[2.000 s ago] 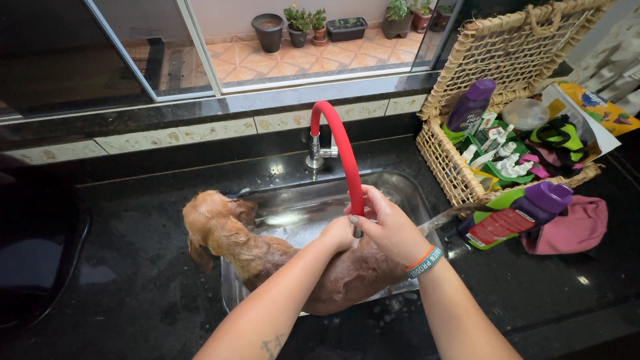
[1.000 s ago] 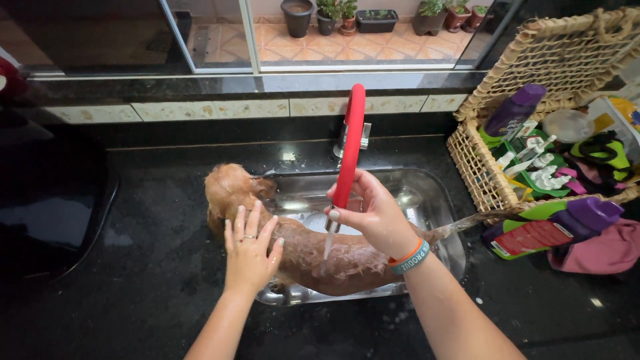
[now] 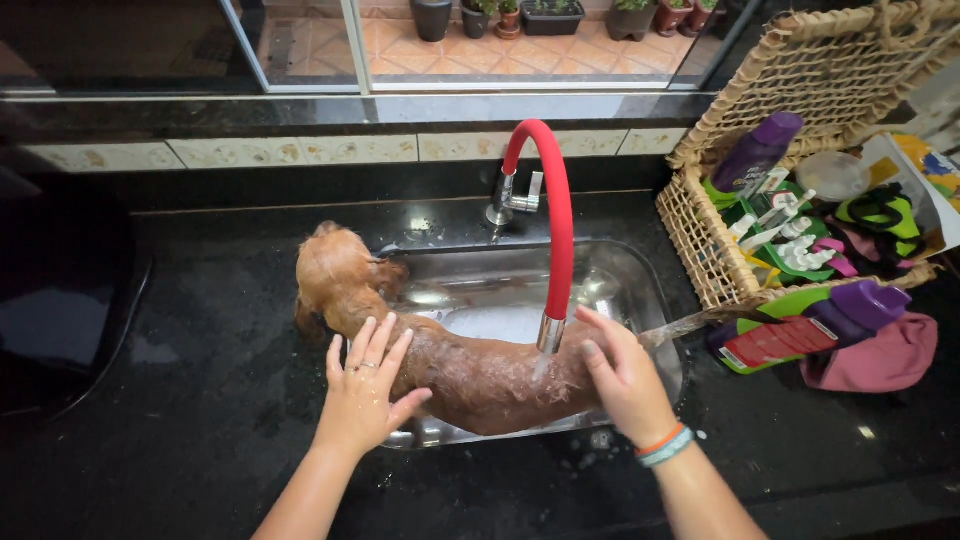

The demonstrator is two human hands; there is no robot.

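A wet brown dog [image 3: 495,382] stands in a stainless steel sink [image 3: 480,281], its head over the left rim and its tail over the right. My left hand [image 3: 371,382], fingers spread, rests on its shoulder and upper back. Near its rump is my right hand [image 3: 626,371], thumb and fingers apart, holding nothing; whether it touches the fur is unclear. The red flexible faucet [image 3: 559,225] arches over the sink, its metal nozzle [image 3: 551,334] just left of my right hand, and water runs onto the dog's back.
An open wicker basket [image 3: 701,240] with bottles and grooming items stands at the right. In front of it lie a purple and green bottle [image 3: 810,326] and a pink cloth [image 3: 877,356] on the black counter [image 3: 202,450]. A dark object [image 3: 67,300] is at the left, a window behind.
My right hand has let go of the faucet's nozzle and is now to its right. My left hand, near the nozzle two seconds ago, has moved left onto the dog's shoulder.
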